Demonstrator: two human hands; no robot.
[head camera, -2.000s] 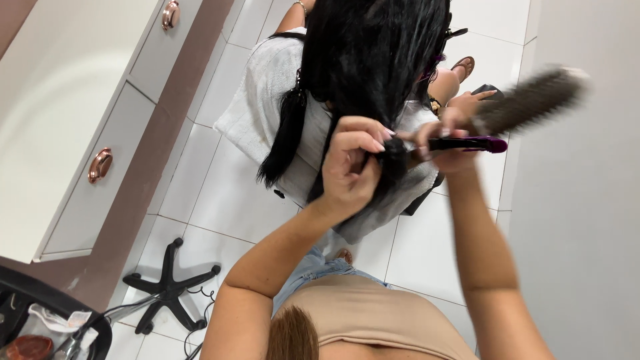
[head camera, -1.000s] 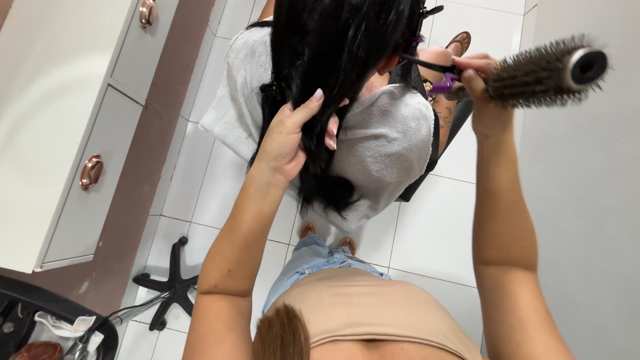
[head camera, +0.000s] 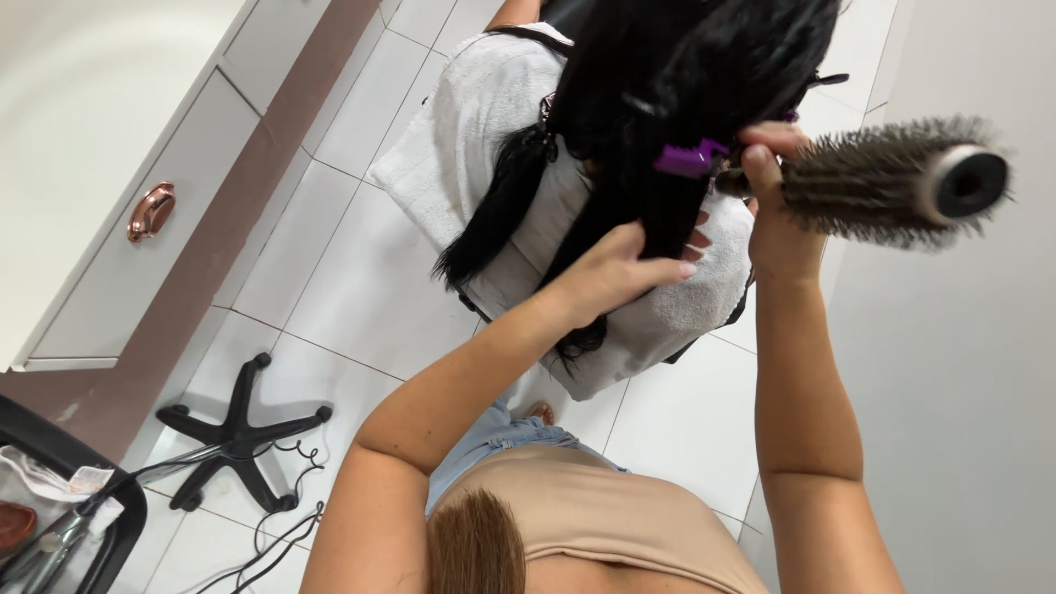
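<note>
A seated person's long black hair (head camera: 701, 74) hangs over a white towel (head camera: 487, 91) around the shoulders. My left hand (head camera: 610, 268) holds a lock of this hair, its thumb in front and fingertips showing behind. My right hand (head camera: 784, 198) grips the handle of a round hairbrush (head camera: 874, 181), whose bristled barrel points right. A purple comb (head camera: 689, 158), or comb-like tool, lies against the hair just left of my right hand; its far part is hidden, and my right fingers seem to hold it too. A tied section of hair (head camera: 503, 198) hangs at the left over the towel.
A white cabinet with a copper-coloured drawer handle (head camera: 152, 211) runs along the left. Below it are a black five-legged chair base (head camera: 237, 437), loose cords (head camera: 280, 528) on the tiled floor and a black tray (head camera: 124, 495) with a cloth and tools. A pale wall (head camera: 957, 371) stands at the right.
The purple tool, beside the brush near my right hand one second ago, now lies against the hair. My right hand has moved nearer the hair. My left hand still holds hair, now lower on a lock.
</note>
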